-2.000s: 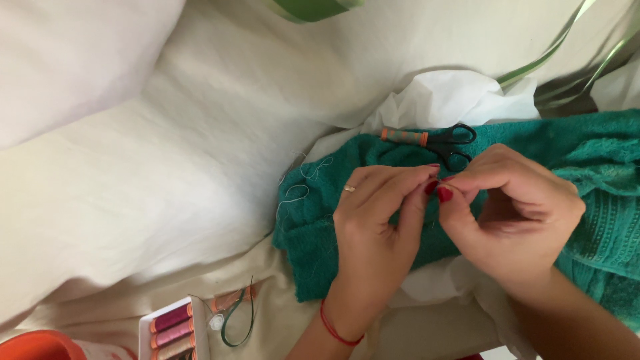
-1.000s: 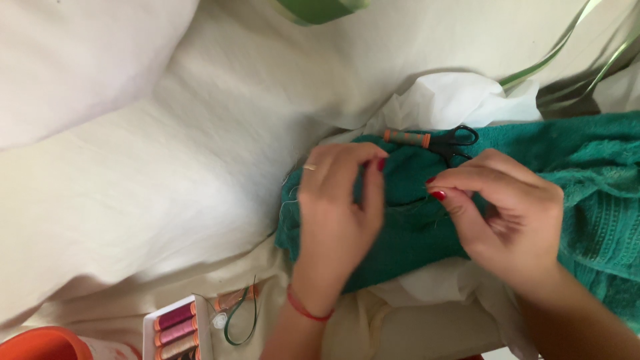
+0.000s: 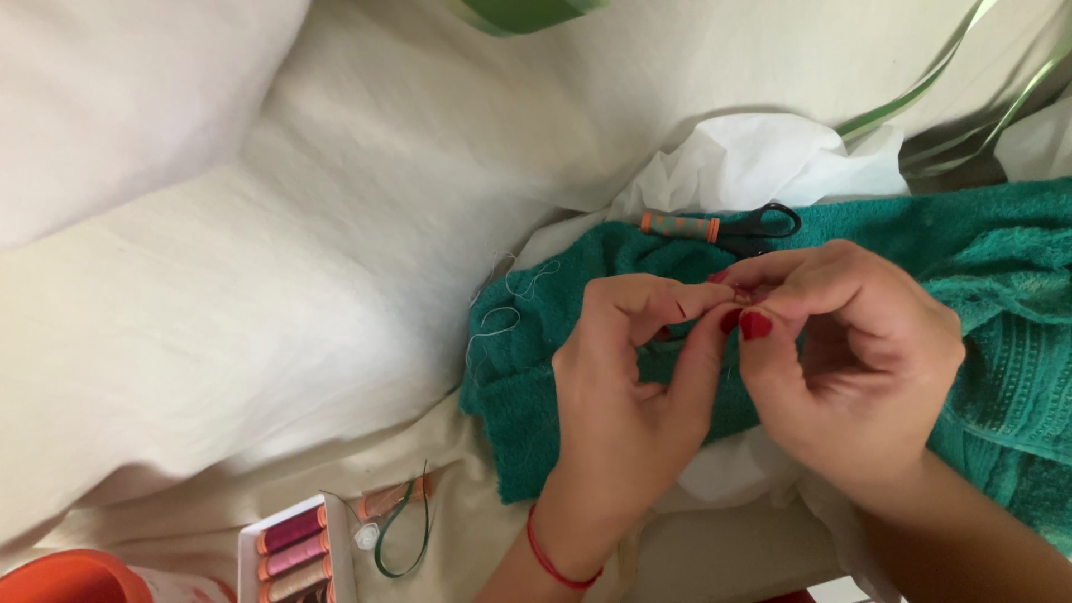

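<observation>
My left hand (image 3: pixel 641 360) and my right hand (image 3: pixel 846 352) meet at the fingertips above a green terry towel (image 3: pixel 523 435). Between their pinched fingers is something very small and thin, mostly hidden; what it is I cannot tell. Just beyond my fingers, a spool of thread (image 3: pixel 680 227) with orange ends rests on the towel, beside black-handled scissors (image 3: pixel 775 222) whose blades are out of sight. Loose pale thread (image 3: pixel 502 311) curls over the towel's left part.
At the bottom left, a white box (image 3: pixel 249 559) holds several thread spools. Near it lie another spool (image 3: pixel 394 496), a dark green loop (image 3: pixel 381 548) and a small white rose-like piece (image 3: pixel 366 536). An orange-rimmed container (image 3: pixel 71 569) stands in the corner. Green ribbons (image 3: pixel 921 84) cross the upper right.
My hands were together, then apart a second ago with the left one further left; now their fingertips meet again. The spool and scissors have stayed on the towel.
</observation>
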